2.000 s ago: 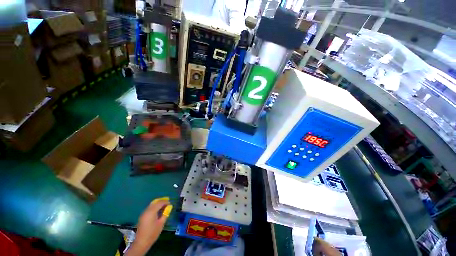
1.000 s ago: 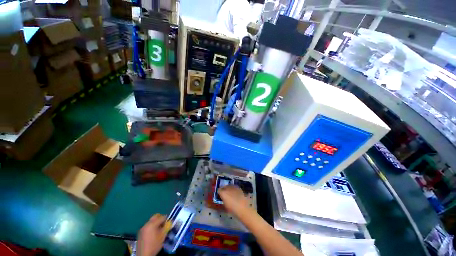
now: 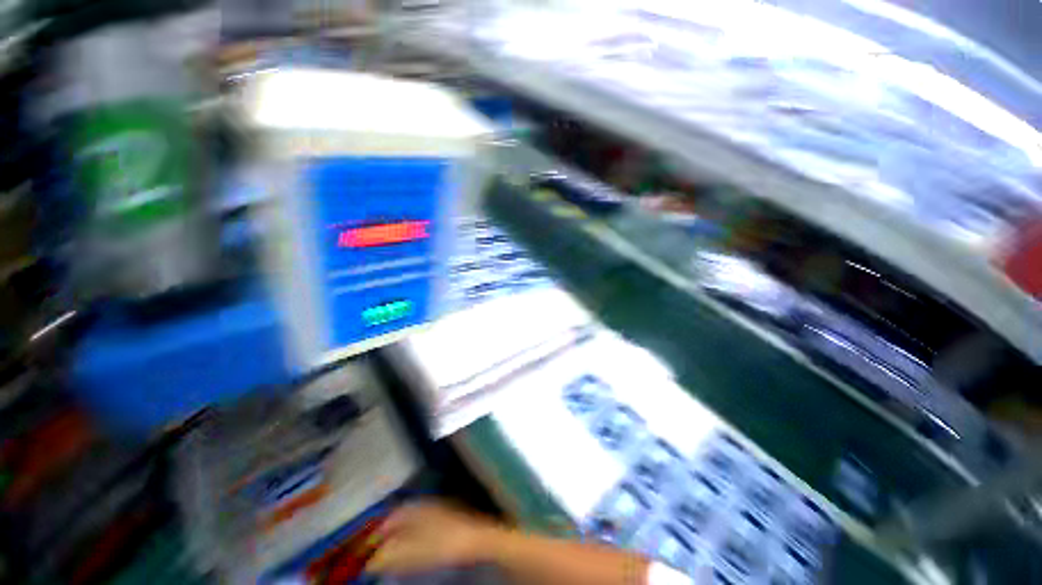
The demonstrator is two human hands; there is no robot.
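The view is heavily blurred. My right hand (image 3: 429,537) reaches in from the lower right, over the red front label (image 3: 349,557) of the press base; its fingers are too smeared to show whether it holds anything. A dark blue and white panel (image 3: 291,480) lies in the orange fixture (image 3: 299,505) on the grey base plate (image 3: 371,440). The blue press head (image 3: 183,360) is above and to the left. A white sheet (image 3: 537,440) with rows of panels (image 3: 674,503) lies to the right. My left hand is out of the picture.
The temperature controller (image 3: 383,246) stands beside the press, with white stacked sheets (image 3: 503,343) below it. A dark green conveyor (image 3: 686,331) with a pale edge runs diagonally on the right. A long white shelf (image 3: 731,171) with shiny film crosses above; something red (image 3: 1020,257) is at the far right.
The view has swung right, bringing the panel sheet into sight. My right hand has left the fixture for the base's front label. My left hand, which held a panel, is out of view.
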